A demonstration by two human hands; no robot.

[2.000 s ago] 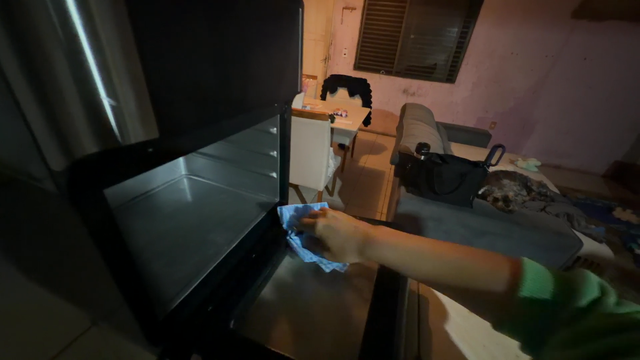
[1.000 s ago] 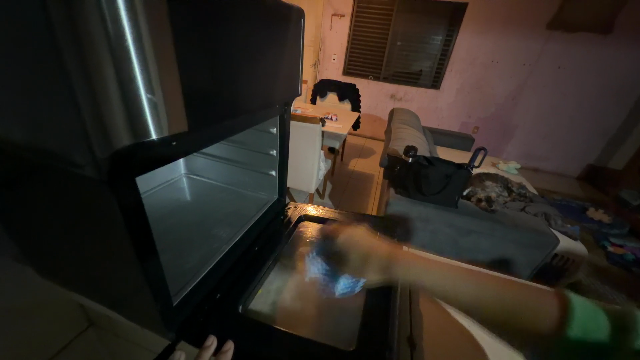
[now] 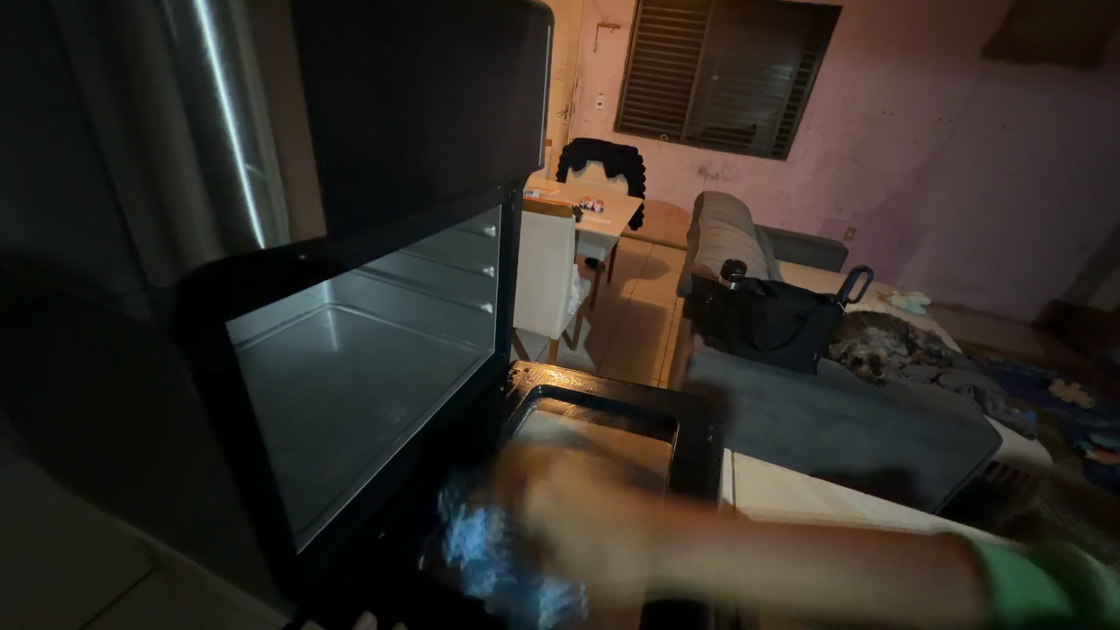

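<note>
Blurred by motion, my right hand point(image 3: 569, 507) presses a light blue cloth point(image 3: 494, 556) against the inner side of the lowered oven door point(image 3: 604, 385). The cloth lies at the near left part of the door, close to the oven's opening. Only some fingertips of my left hand point(image 3: 367, 622) show at the bottom edge, by the door's near side; whether they grip anything is hidden. To the left, the oven cavity point(image 3: 376, 376) stands open, with a bare metal floor and side rails.
Beyond the door stand a grey sofa point(image 3: 831, 420) with a black bag point(image 3: 770, 324) on it, a white chair point(image 3: 547, 271) and a small table point(image 3: 621, 208). A dark upper panel point(image 3: 420, 105) rises above the oven's opening. Tiled floor point(image 3: 643, 306) shows between table and sofa.
My right hand and the cloth have moved from the door's far end by the hinge side, over its middle, to its near left part. My left fingertips have come into view at the bottom.
</note>
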